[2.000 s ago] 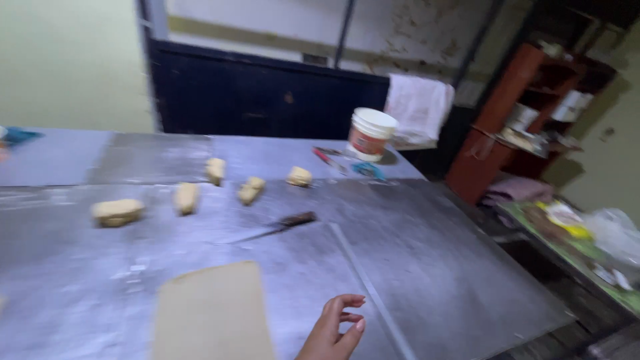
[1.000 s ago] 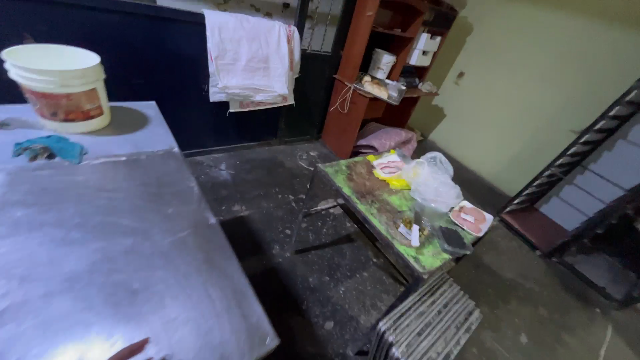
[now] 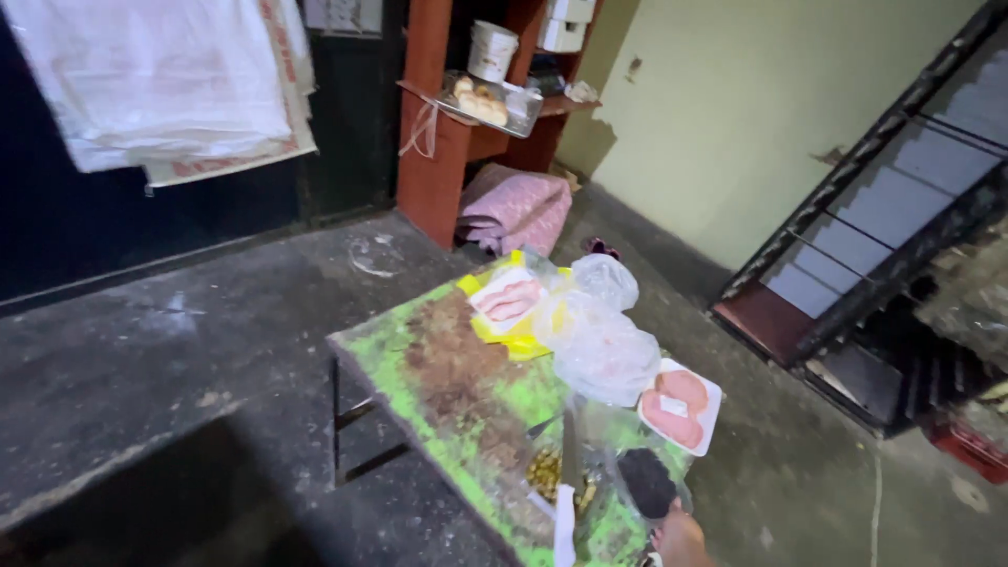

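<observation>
My right hand [image 3: 679,535] is at the bottom edge, its fingers at the near rim of a clear container with dark contents [image 3: 647,482]; whether they grip it cannot be told. Left of it a knife with a white handle [image 3: 565,524] lies across a clear bag or container of yellowish-green pieces [image 3: 543,474]. Farther back on the worn green table [image 3: 441,429] are a white tray of sliced meat [image 3: 681,405], clear plastic bags [image 3: 606,354], and another meat tray [image 3: 508,299] on a yellow bag [image 3: 526,346]. My left hand is out of view.
Behind the table stands a reddish-brown shelf [image 3: 425,173] with a tray of bread rolls [image 3: 516,118] and a white bucket [image 3: 493,51]. A folded pink cloth [image 3: 520,206] lies at its foot. A dark metal rack [image 3: 858,181] leans at right, and white cloth [image 3: 173,79] hangs at left.
The view has swung right, from the metal table with dough pieces to the green table. My right hand, earlier over the metal table, is now at the container with dark contents.
</observation>
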